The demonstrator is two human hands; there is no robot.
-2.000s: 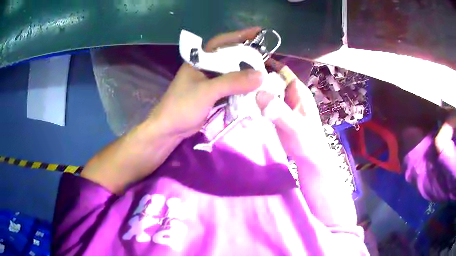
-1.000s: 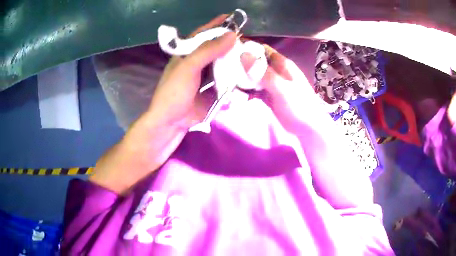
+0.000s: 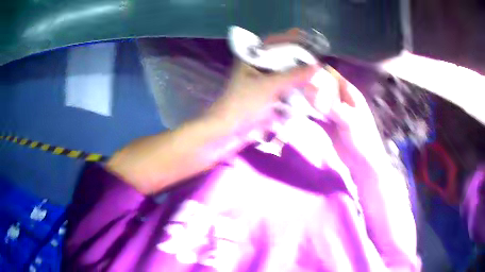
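Observation:
A white curved scooter body (image 3: 276, 57) is held up over my lap, near the bench's edge. My left hand (image 3: 266, 87) is closed around it from the left, with the thumb across its front. My right hand (image 3: 340, 95) is at its right end, fingers bent against it, washed out by glare. A blurred silver wire loop shows at the body's far right end. A small pale part sticks out below the hands. Blur and glare hide what lies between the fingertips.
The dark green bench (image 3: 175, 21) runs across the top. A crate of white-and-dark pieces (image 3: 401, 109) is at the right, beside a red frame-like object (image 3: 438, 167). A purple sleeve of another person (image 3: 476, 199) is at the right edge. Blue bags or bins with white marks (image 3: 32, 223) lie lower left.
The view has shifted, so the hands and body appear further right and lower than one second ago. The rounded white part between the hands shows less clearly. Both hands stay on the body.

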